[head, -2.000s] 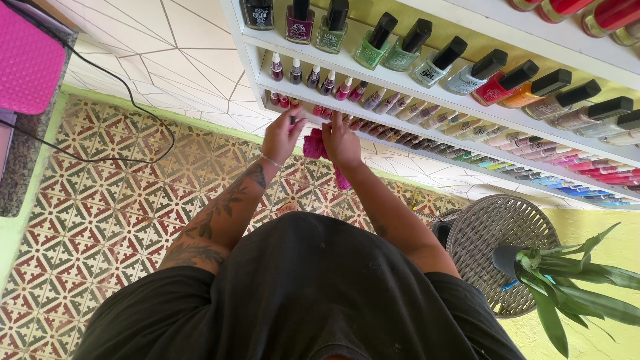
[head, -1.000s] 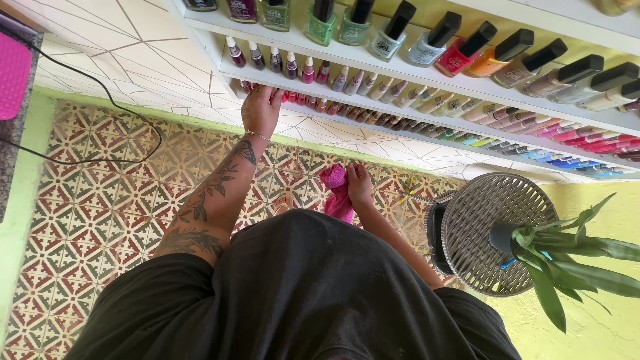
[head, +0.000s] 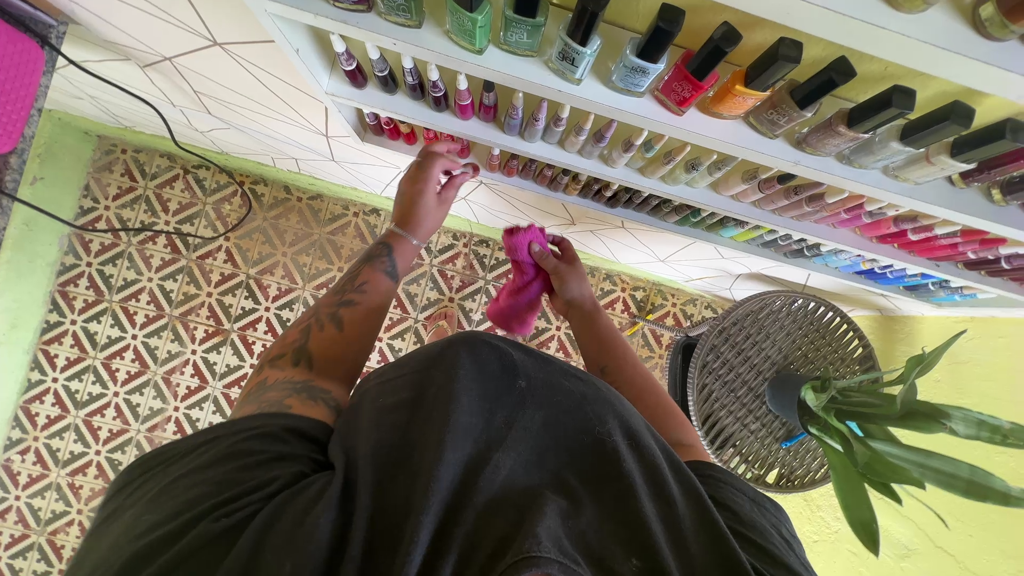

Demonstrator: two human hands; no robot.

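Note:
My left hand (head: 430, 190) is just below the left part of the lowest visible shelf. Its thumb and fingers pinch a small nail polish bottle (head: 471, 170), dark reddish and partly hidden by the fingers. Beside it on that shelf stand small red bottles (head: 408, 133). My right hand (head: 566, 276), lower and to the right, grips a bunched magenta cloth (head: 520, 288) that hangs in front of my shirt. Above both hands, the middle shelf holds small bottles with pale caps (head: 462, 98). Larger bottles with black caps (head: 690, 80) line the shelf above.
The white shelf unit (head: 592, 96) runs along the tiled wall. At the right, a round woven stool or table (head: 776, 320) bears a potted plant (head: 896, 416). A black cable (head: 168, 120) loops at the left, near a pink mat (head: 18, 84). Patterned tiles (head: 160, 320) cover the floor.
Two seconds ago my hands were close together by the shelf. My right hand has moved down and away with the cloth. My left hand, at the shelf's left end a second ago, now shows a small bottle.

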